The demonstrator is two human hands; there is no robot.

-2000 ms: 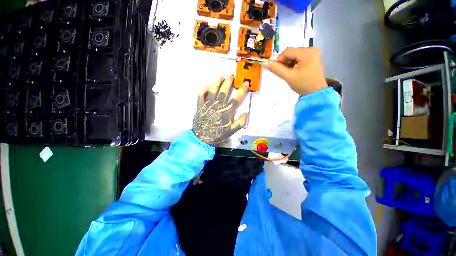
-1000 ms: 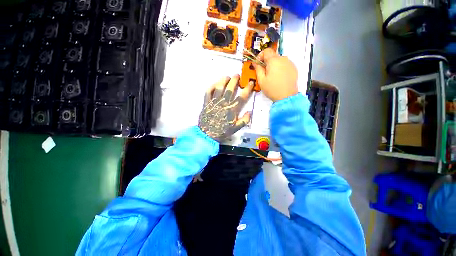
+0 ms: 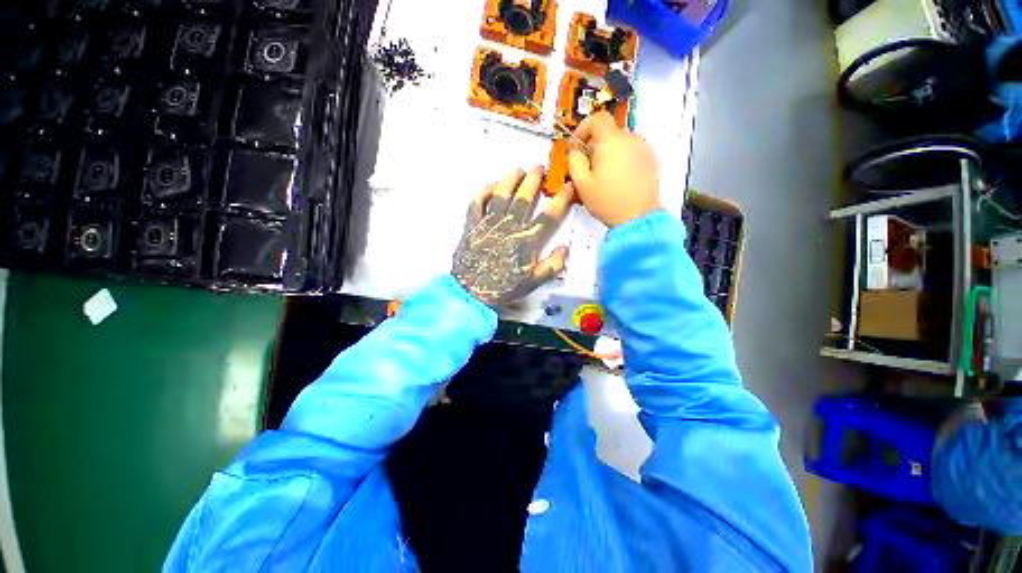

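Observation:
My left hand (image 3: 504, 246), with a grey-brown pattern on its back, lies palm down on the white base (image 3: 431, 168). Its fingertips touch the near end of the plain orange front fixture plate (image 3: 557, 168). My right hand (image 3: 614, 168) is closed on thin tweezers (image 3: 569, 134) over the far part of that plate and hides much of it. Just beyond is an orange fixture (image 3: 576, 99) with a dark and yellowish part in it, partly covered by my right hand. What the tweezer tips touch cannot be told.
Other orange fixtures (image 3: 507, 83) stand behind. A pile of small black parts (image 3: 400, 64) lies left of them. Black blister trays (image 3: 263, 179) are stacked left. A blue bin (image 3: 672, 25) is at the back right, a second black tray (image 3: 714, 252) right, and an emergency stop (image 3: 587, 318) in front.
My right hand has moved left and inward over the orange plate with the tweezers. My left hand stays at the plate. The whole view has shifted slightly.

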